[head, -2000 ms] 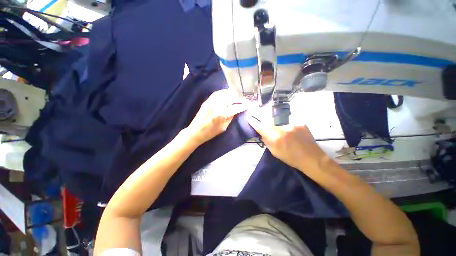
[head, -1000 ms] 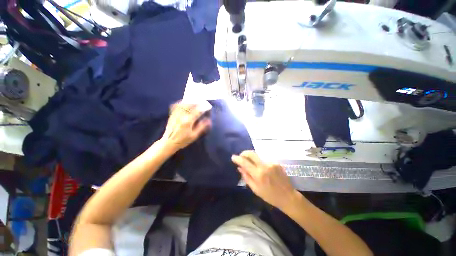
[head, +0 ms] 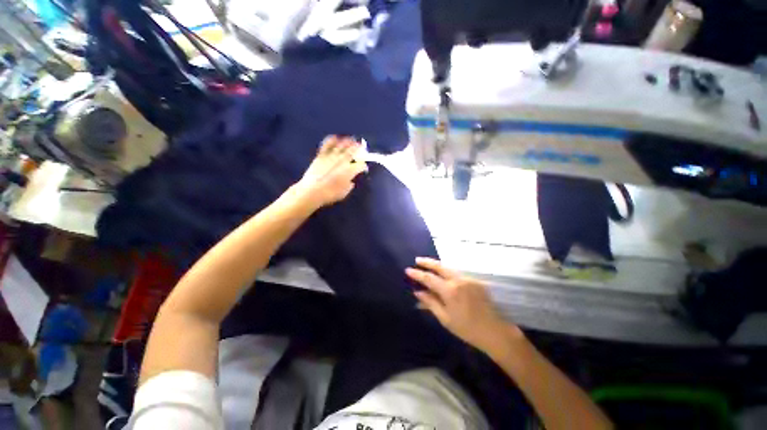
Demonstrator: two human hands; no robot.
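Observation:
A navy cloth piece point(head: 370, 227) lies in front of me, left of the needle area, and hangs over the table's front edge. My left hand point(head: 338, 172) is at its upper left edge with fingers bent; blur hides whether they pinch the cloth. My right hand point(head: 450, 298) rests at its right edge, fingers apart. A large navy garment bundle point(head: 219, 168) spreads to the left. The white sewing machine point(head: 521, 138) stands at the upper right, with its needle area point(head: 437, 159) in glare and no cloth visibly under it.
A small navy piece point(head: 576, 217) lies right of the needle, with a black loop point(head: 622, 203) beside it and a yellow-green item point(head: 589, 271) below. Dark cloth point(head: 732, 294) lies at the far right. Another machine point(head: 105, 130) stands left. A red basket point(head: 145, 298) is below. Thread cones stand behind.
The cloth came away from the needle area to the left. Both hands parted, the left moving up and left, the right down. In the last second the view shifted and the cloth dropped over the edge.

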